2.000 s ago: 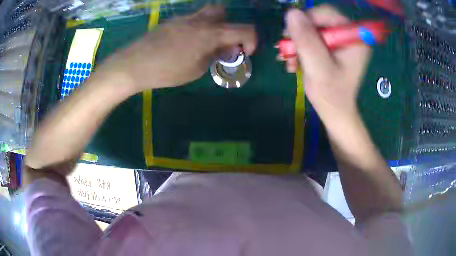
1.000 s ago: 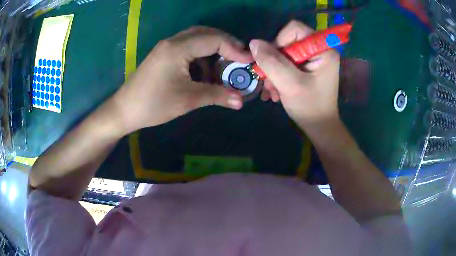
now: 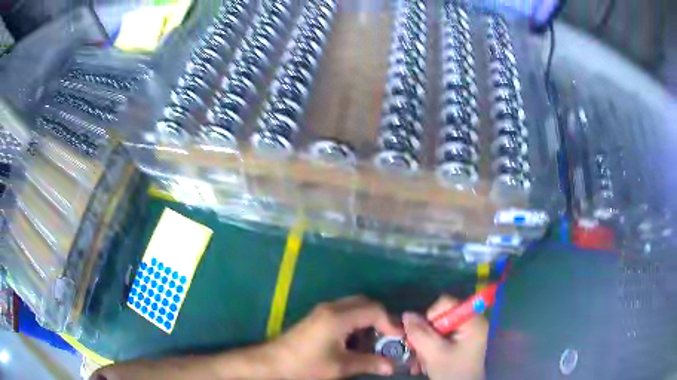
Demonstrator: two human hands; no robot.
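Note:
My left hand (image 3: pixel 338 338) is low in the frame, its thumb and fingers around the round holder with a round part (image 3: pixel 391 349) in it. The part shows a silver-white ring and a dark centre, facing up. My right hand (image 3: pixel 453 349) holds the red pen-like tool (image 3: pixel 464 313), which has a blue dot, with its tip end close to the part's rim. My fingers hide the tip, so contact cannot be told. The lower edge of the frame cuts off part of both hands.
A stacked clear tray (image 3: pixel 356 211) ahead holds long rows of round parts. Another clear tray (image 3: pixel 44 200) stands at left. A dot label sheet (image 3: pixel 171 271) lies on the green mat (image 3: pixel 237 297). A loose round part (image 3: pixel 568 361) lies at right, near a red block (image 3: pixel 594 236). A dark cord hangs at right.
The view has tilted up to show the trays, so the hands appear lower. Since the earliest frame, my right hand has brought the red tool to the part; both hands keep their hold from one second ago.

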